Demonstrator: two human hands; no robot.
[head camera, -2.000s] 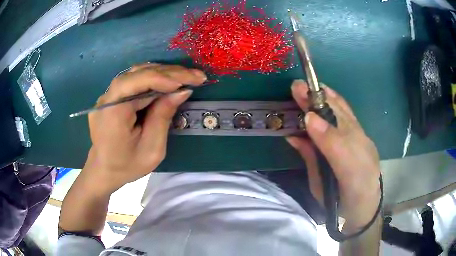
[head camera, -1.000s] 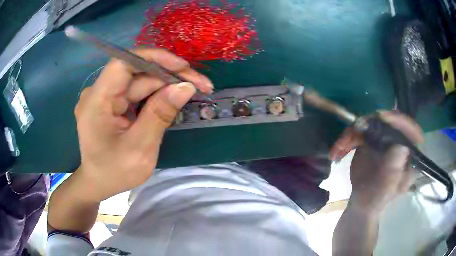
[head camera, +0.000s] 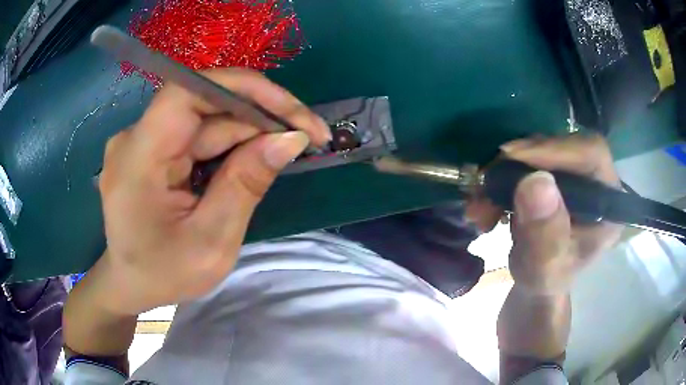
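My left hand (head camera: 180, 188) holds grey metal tweezers (head camera: 188, 79) between thumb and fingers. Their blunt end points up left and their tips are near a round component (head camera: 345, 137) with a dark centre. The component sits near the right end of a grey strip panel (head camera: 380, 120); my left hand covers the rest of the strip. My right hand (head camera: 556, 203) holds a soldering iron (head camera: 429, 169) by its black handle. Its tip points left, close to the strip's lower edge by the component; contact cannot be told. A bit of red shows under the tweezer tips.
A heap of short red wires (head camera: 214, 37) lies on the dark green bench top (head camera: 436, 68) beyond my left hand. A black stand (head camera: 602, 37) with silvery bits and a yellow piece (head camera: 660, 60) is at the upper right. A thin strand (head camera: 75, 143) lies at left.
The strip has moved left under my left hand, hiding more components. The iron has swung round from pointing up to pointing left, its tip now near the component. The tweezer tips have moved to the same component.
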